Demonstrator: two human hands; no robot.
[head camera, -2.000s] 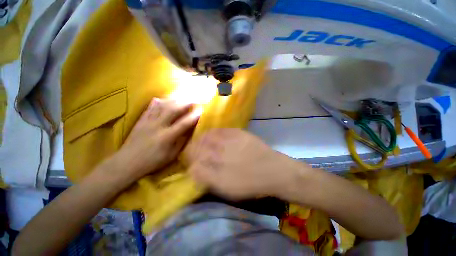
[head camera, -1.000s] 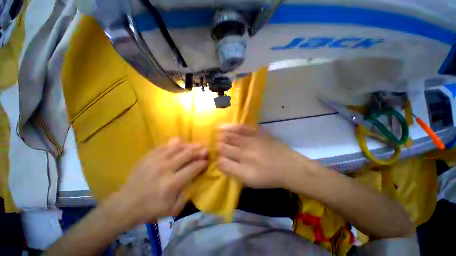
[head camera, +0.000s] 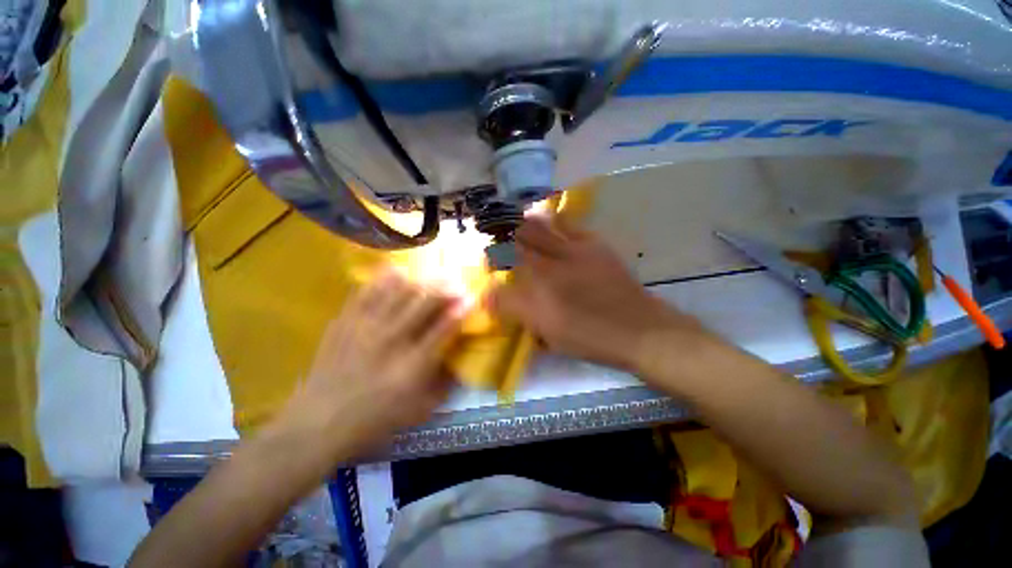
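Observation:
A yellow garment panel (head camera: 261, 322) lies on the white table, running under the needle area (head camera: 502, 239) of the sewing machine (head camera: 422, 122). A slanted stitched flap or pocket shows at its upper left. My left hand (head camera: 383, 361) lies on the panel, left of the needle, slightly blurred. My right hand (head camera: 577, 291) is just right of the presser foot on the cloth, its fingertips by the foot. A folded yellow edge shows between my hands. Lamp glare hides the needle point, and whether the fingers pinch the cloth is unclear.
Scissors (head camera: 816, 291) with yellow and green handles lie right of the machine, beside an orange stick (head camera: 971, 311). Off-white and yellow panels (head camera: 122, 244) are stacked at left. A measuring tape (head camera: 544, 424) runs along the front edge. A yellow bundle with a red tie (head camera: 710, 516) is below right.
The yellow panel has moved up and away under the machine, uncovering the front edge tape. My right hand has moved up beside the presser foot. My left hand has stayed left of the needle.

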